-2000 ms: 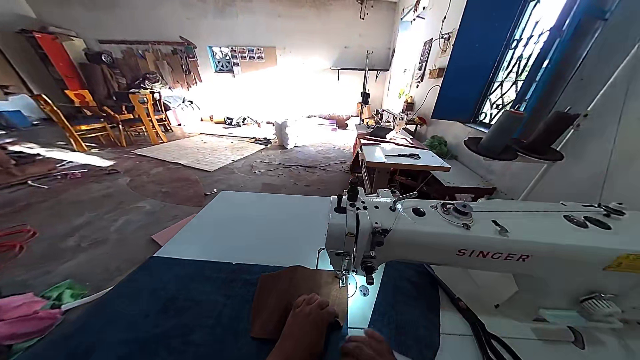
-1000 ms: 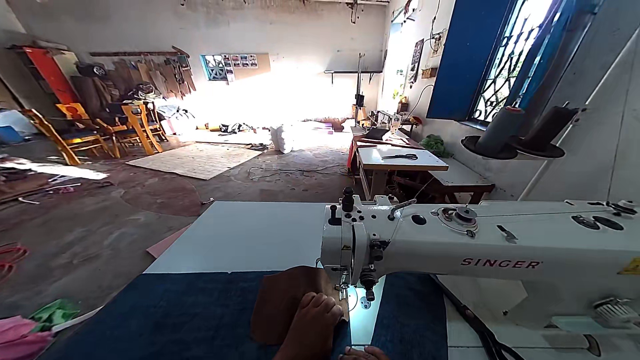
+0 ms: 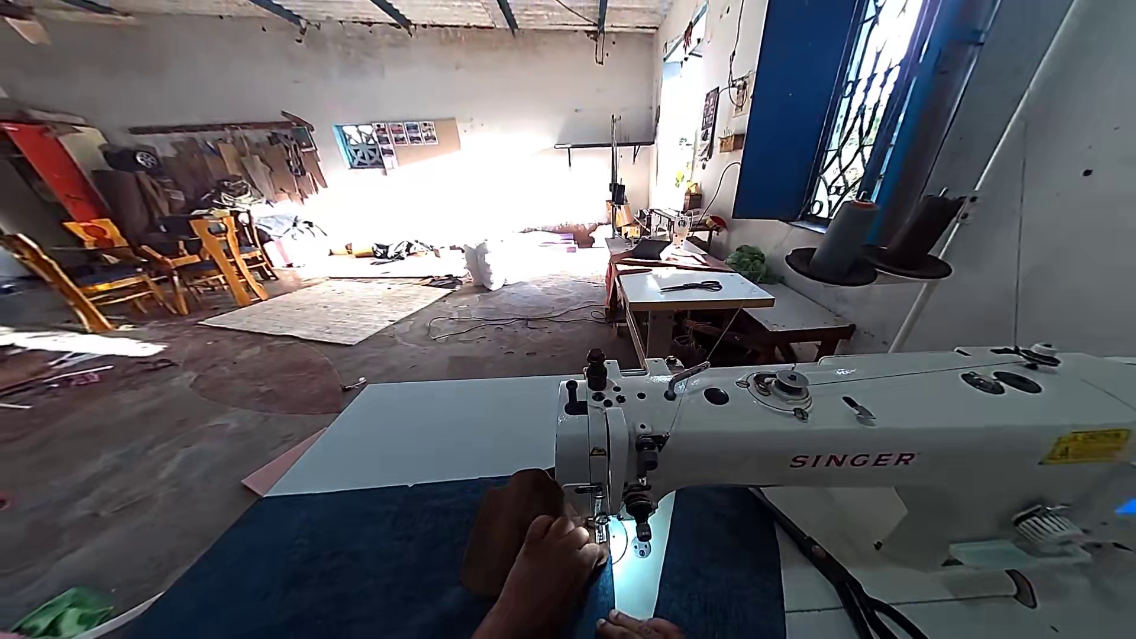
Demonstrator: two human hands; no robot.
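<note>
A white Singer sewing machine [image 3: 852,444] stands on a white table, its lamp lighting the needle area. Beneath its presser foot [image 3: 601,531] lies the edge of dark blue fabric [image 3: 355,550], with a brown piece of material [image 3: 510,532] on top. My left hand [image 3: 552,559] presses down on the brown piece, just left of the foot. Only the fingers of my right hand [image 3: 637,625] show at the bottom edge, resting at the fabric edge nearer to me. Black-handled scissors [image 3: 839,572] lie right of the blue fabric.
Two thread cones [image 3: 843,240] stand on a holder at the right. Behind the machine is a small table [image 3: 692,288] with scissors [image 3: 692,286] on it. Wooden chairs [image 3: 222,257] stand far left. Green cloth [image 3: 67,612] lies at the lower left.
The brown piece has turned somewhat beside the presser foot, and my left hand has moved closer to the foot. The view has shifted slightly.
</note>
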